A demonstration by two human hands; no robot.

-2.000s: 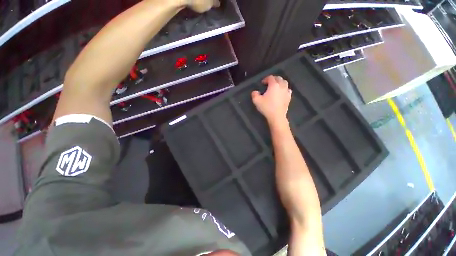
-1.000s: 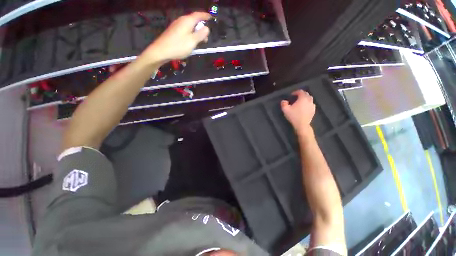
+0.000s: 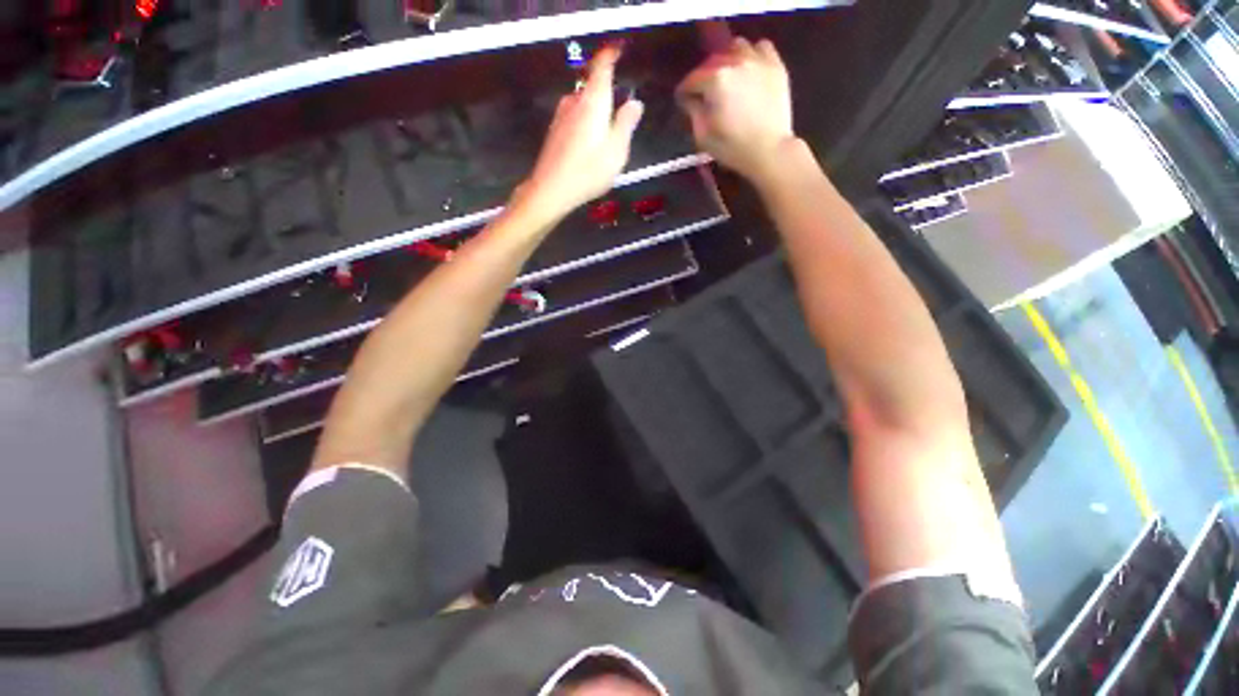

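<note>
My left hand (image 3: pixel 584 147) reaches over a black rack shelf (image 3: pixel 272 204) with its index finger and thumb apart; a small lit spot shows just beyond the fingertip. My right hand (image 3: pixel 741 102) is beside it at the shelf's right end, fingers curled; whether it holds something is hidden. A large black compartment tray (image 3: pixel 720 347) lies tilted below, partly covered by my right forearm. The pockets that show look empty.
Lower shelves hold red pieces (image 3: pixel 629 208) and leads. A silver shelf edge (image 3: pixel 408 52) crosses above my hands. A pale box-like block (image 3: pixel 1073 204) and more tiered shelves (image 3: pixel 1141 598) stand at the right over grey floor with yellow lines.
My right hand has left the compartment tray and moved up to the shelf beside my left hand. The view has shifted, so the upper shelf edge shows lower.
</note>
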